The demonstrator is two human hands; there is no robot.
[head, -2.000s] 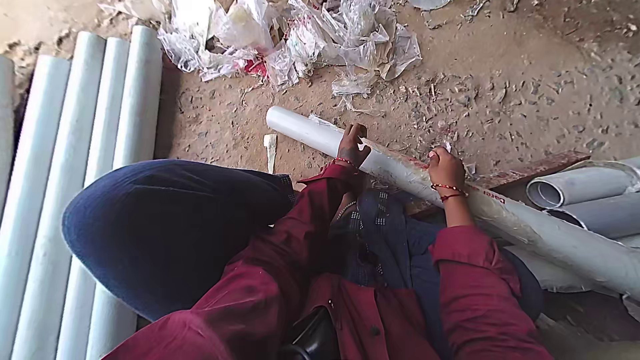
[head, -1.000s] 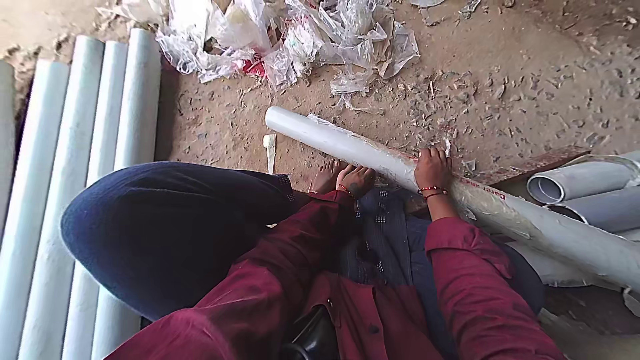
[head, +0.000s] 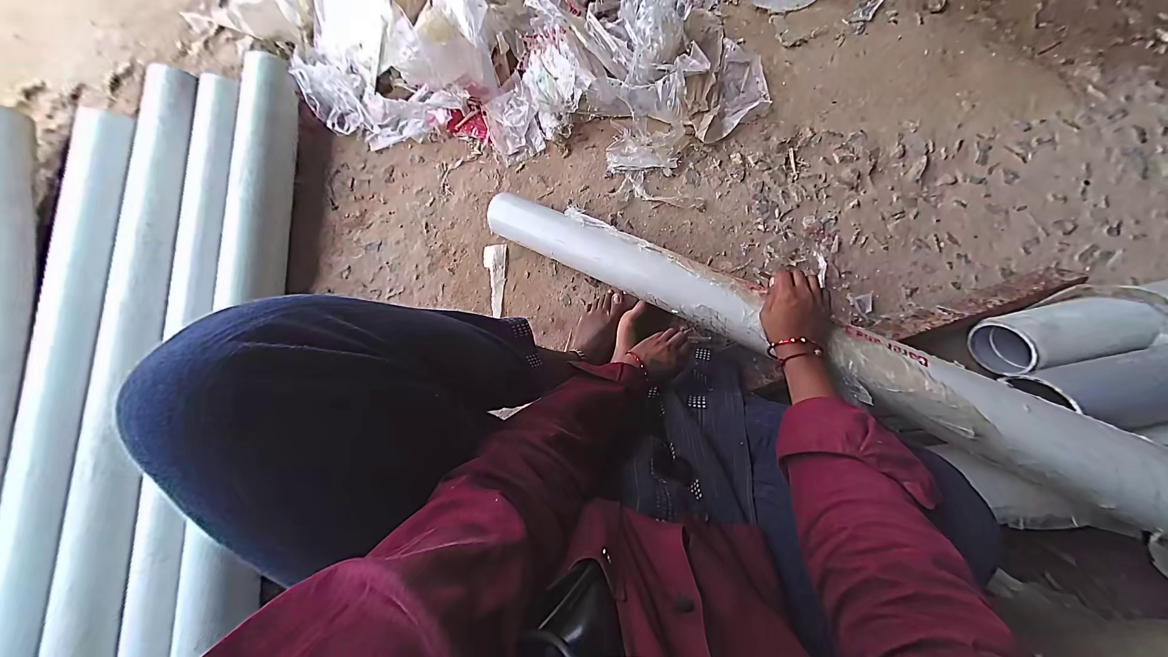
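A long white plastic pipe point(head: 620, 255) with red print and torn clear film lies slantwise before me, running from the middle down to the right edge. My right hand point(head: 797, 310) rests over it with fingers curled round its far side. Below the pipe, my left hand point(head: 659, 356) is low beside my bare feet point(head: 599, 324), its fingers bent; whether it holds anything is hidden. Loose film clings along the pipe's upper side and around the printed part. Both wrists wear red bands.
Several pale pipes point(head: 137, 274) lie side by side at the left. Crumpled clear plastic film point(head: 547, 82) is heaped beyond the pipe. More grey pipes point(head: 1077, 333) and a rusty metal bar point(head: 981, 306) are at the right. A strip of white tape or film point(head: 495, 278) lies near my feet.
My left hand has left the pipe, where it was two seconds ago, and dropped toward my feet. My right hand has shifted slightly and now lies flatter over the pipe.
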